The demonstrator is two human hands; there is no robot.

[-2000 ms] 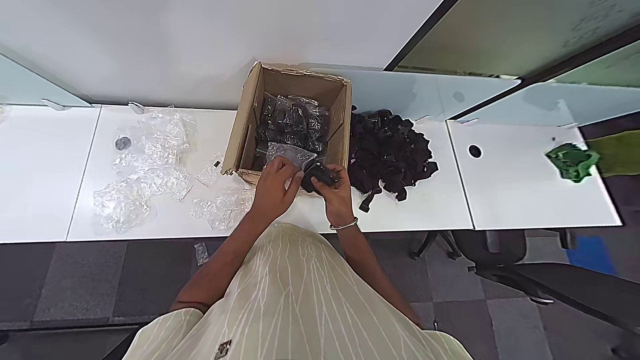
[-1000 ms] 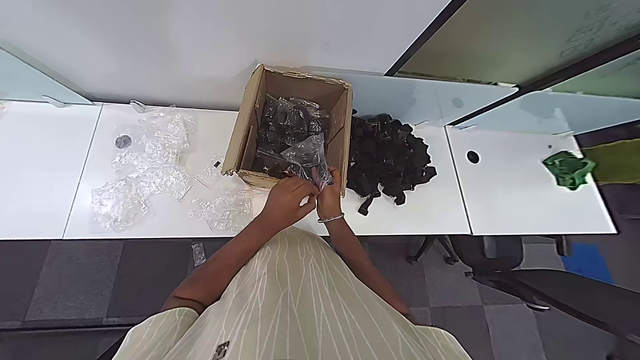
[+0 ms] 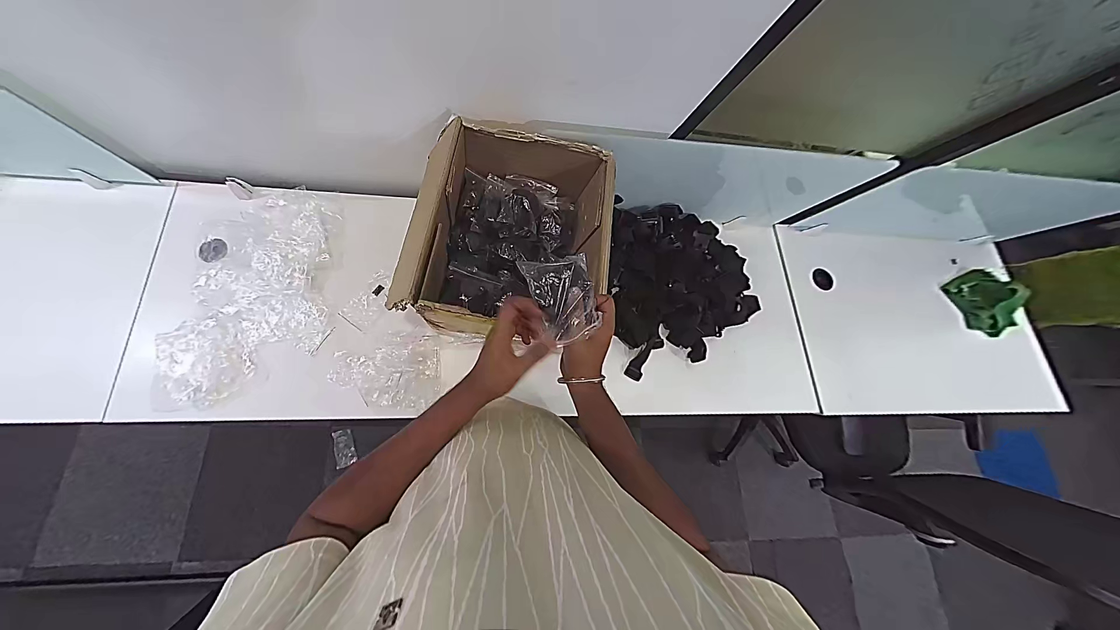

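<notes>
A clear plastic bag with a dark thing in it is held over the near right corner of an open cardboard box. My right hand grips the bag's right side. Close by on the left, my left hand is at the bag's lower edge with bent fingers; whether it pinches the plastic cannot be told. Inside the box lie several bagged black items. Right of the box, a heap of loose black items lies on the white table.
Crumpled clear plastic bags are spread on the table left of the box. A green plastic bag lies at the far right. A small plastic bag is on the floor, and a black office chair stands by the table's right part.
Two seconds ago my hands held a black item beside a clear bag; now a dark thing shows inside the bag. My left hand has moved slightly apart from my right since one second ago.
</notes>
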